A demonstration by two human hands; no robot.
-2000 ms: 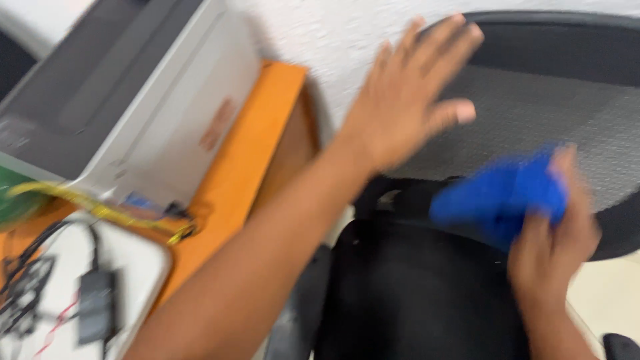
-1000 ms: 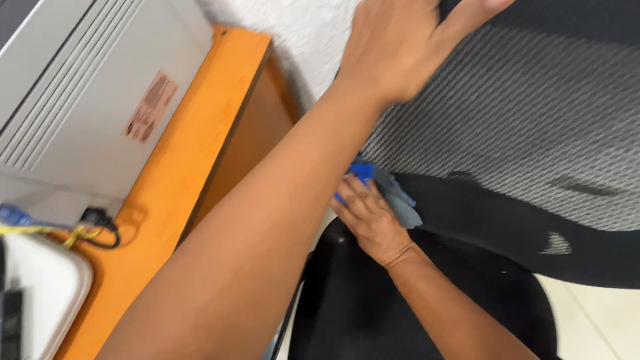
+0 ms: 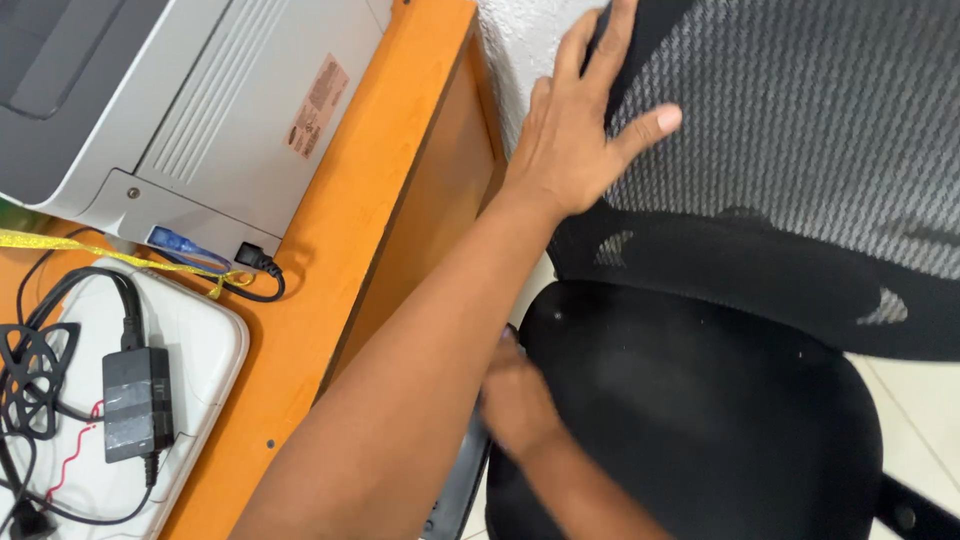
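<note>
My left hand (image 3: 574, 139) rests with spread fingers on the side edge of the black mesh backrest (image 3: 780, 127) of an office chair. Below it, my right hand (image 3: 517, 397) is blurred and lies at the left side of the chair's black padded seat (image 3: 690, 405), partly behind my left forearm. Its fingers are mostly hidden, and the blue cloth of the earlier frames cannot be made out. A black armrest part (image 3: 457, 480) shows beneath my left forearm.
An orange wooden desk (image 3: 352, 165) stands left of the chair, bearing a grey and white printer (image 3: 247, 112), a white device (image 3: 202, 337), a black power adapter (image 3: 137, 403) and tangled cables. A white textured wall (image 3: 517, 45) lies behind. Pale floor tiles (image 3: 915, 405) show at right.
My left hand, earlier raised, is on the backrest edge. My right hand held a blue cloth, then pressed it where seat and backrest meet; now it is lower, at the seat's left side.
</note>
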